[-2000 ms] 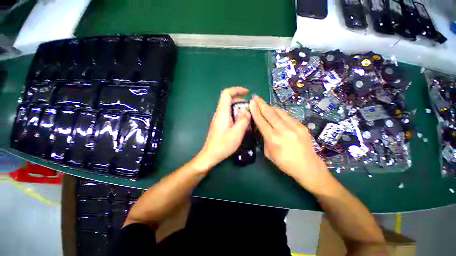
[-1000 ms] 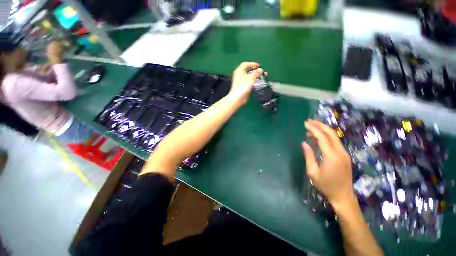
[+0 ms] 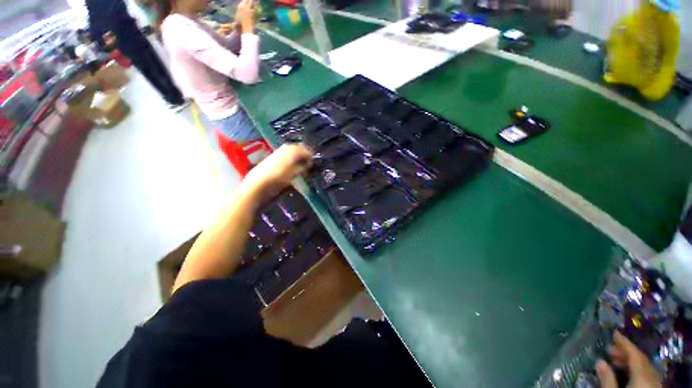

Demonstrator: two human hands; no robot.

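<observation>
The black component tray [image 3: 379,163] lies on the green mat. My left hand [image 3: 292,163] is at its near left edge, fingers curled and blurred; whether it holds anything is hidden. My right hand [image 3: 633,367] is at the lower right, cut off by the picture's edge, with thumb and fingers apart over the pile of circuit boards [image 3: 637,303]. No held thing shows in it. A part-built phone [image 3: 522,127], black with a pale patch, lies on the green strip beyond the rail.
A pale rail [image 3: 561,193] runs beyond the mat. More black trays [image 3: 284,242] are below the bench edge, by a brown carton [image 3: 311,303]. A person in a pink sleeve [image 3: 216,57] is at the upper left. A yellow object [image 3: 643,49] is at the upper right.
The view has swung left. My left hand has gone from above the mat, where it held a black housing, to the tray's near left edge. My right hand is now over the board pile.
</observation>
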